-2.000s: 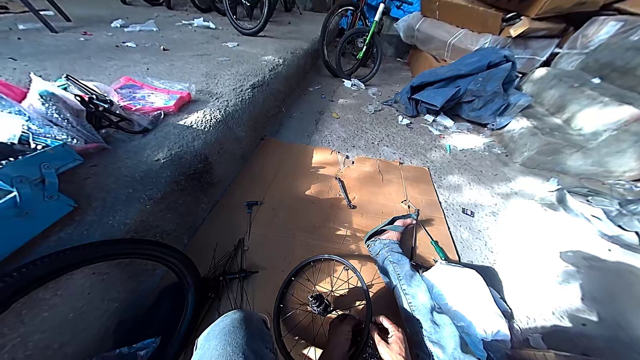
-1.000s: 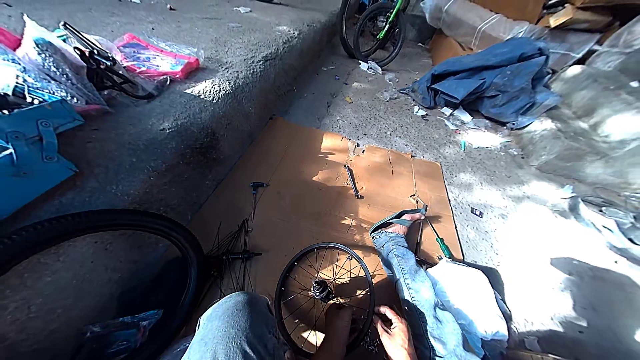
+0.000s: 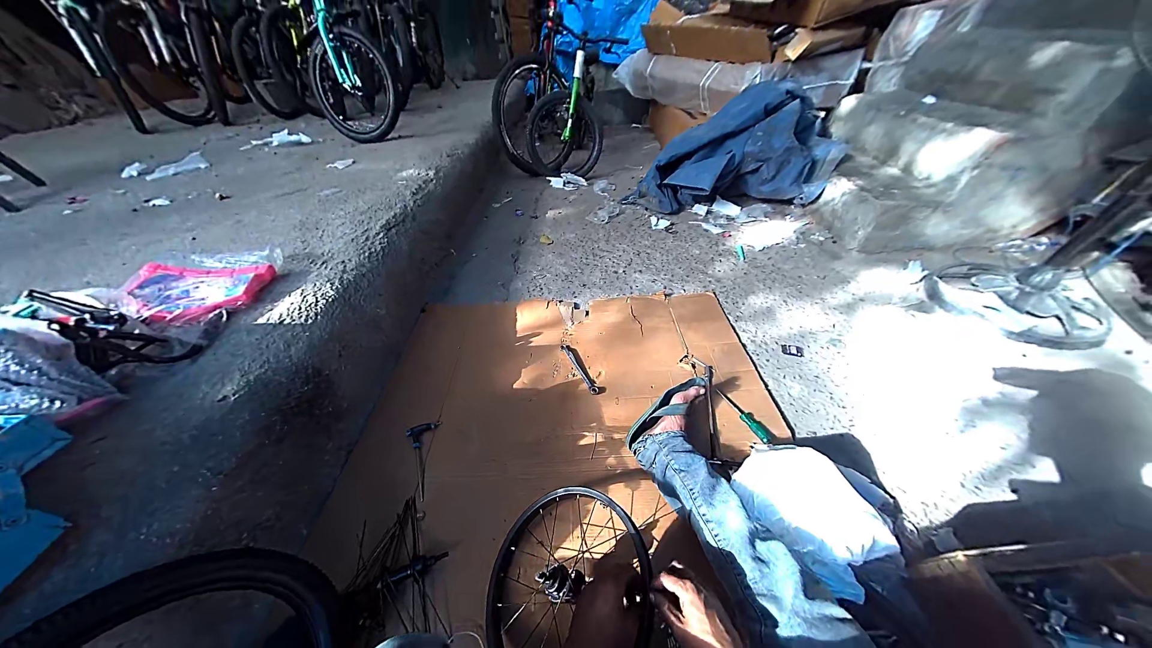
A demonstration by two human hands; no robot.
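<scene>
A small bicycle wheel rim laced with spokes [image 3: 509,540] stands tilted at the bottom centre, its hub [image 3: 560,583] showing. My left hand [image 3: 612,598], in shade, reaches across the spokes to the rim's right side. Just outside that side, my right hand [image 3: 688,605] has bent fingers close to the rim; whether it grips a small part cannot be seen. Left of the wheel lie loose spokes and another hub [image 3: 414,569] on the cardboard sheet [image 3: 486,396]. A wrench [image 3: 580,369] and a green-handled screwdriver [image 3: 756,427] lie farther forward.
A black tyre [image 3: 180,585] is at the lower left. My sandalled foot [image 3: 670,414] rests on the cardboard. A concrete ledge [image 3: 360,234] runs along the left, bearing plastic-wrapped parts [image 3: 54,360]. Bicycles [image 3: 360,81], a blue cloth [image 3: 738,148] and cardboard boxes [image 3: 711,36] are behind.
The view has tilted up and shows more of the bicycles behind. Both hands stay near the wheel's right side.
</scene>
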